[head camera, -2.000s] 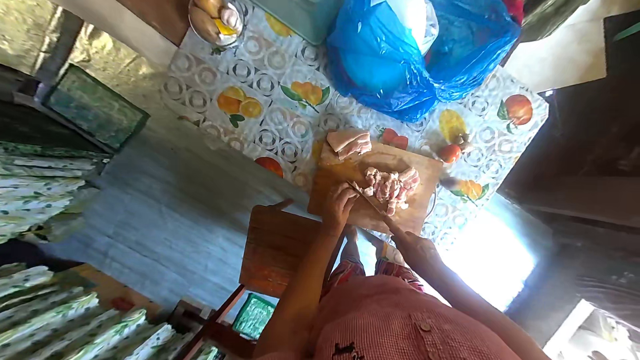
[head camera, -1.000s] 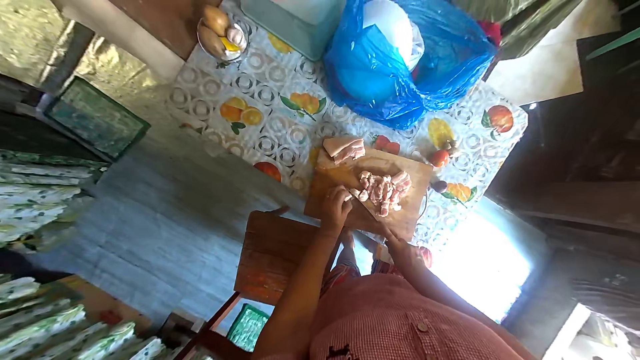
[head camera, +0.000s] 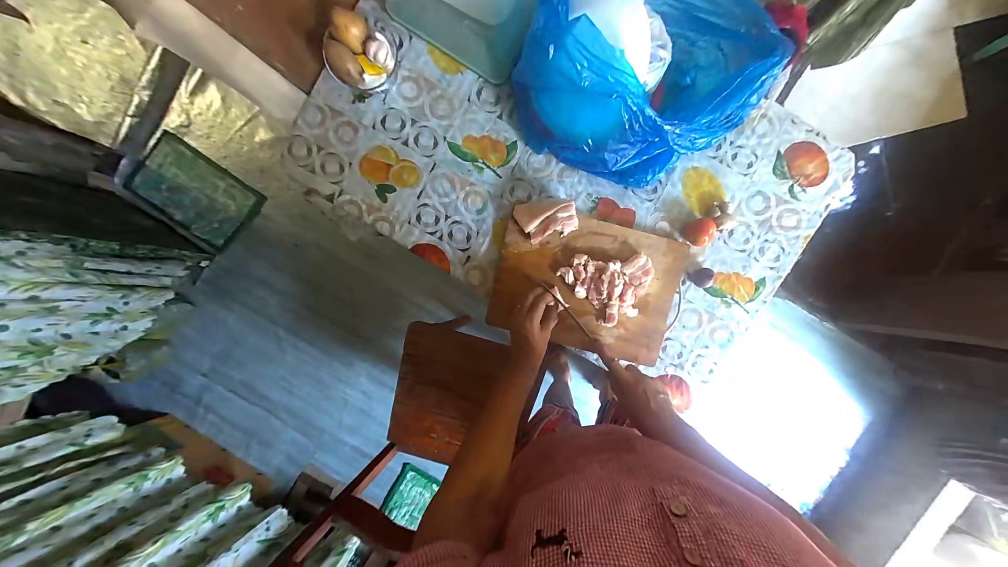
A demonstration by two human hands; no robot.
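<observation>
A wooden cutting board (head camera: pixel 520 276) lies at the near edge of the table. On its middle is a heap of cut raw meat pieces (head camera: pixel 610 285), and a larger slab of raw meat (head camera: pixel 545 220) rests at its far left corner. My right hand (head camera: pixel 636 389) grips a knife (head camera: pixel 577 319) by its handle at the board's near edge, the blade pointing up and left. At the board's left part, my left hand (head camera: pixel 536 316) has its fingers bent down beside the blade tip, on a small piece of meat, mostly hidden by the fingers.
A blue plastic bag (head camera: pixel 606 126) stands behind the board, beside a pale green plastic container (head camera: pixel 472 39). A bowl of potatoes and garlic (head camera: pixel 344 63) sits at the far left. A tomato (head camera: pixel 699 231) and a small onion (head camera: pixel 700 277) lie right of the board. A wooden chair (head camera: pixel 441 386) stands near my left arm.
The knife and my right hand have shifted slightly against the board. My left hand stays at the board's left part.
</observation>
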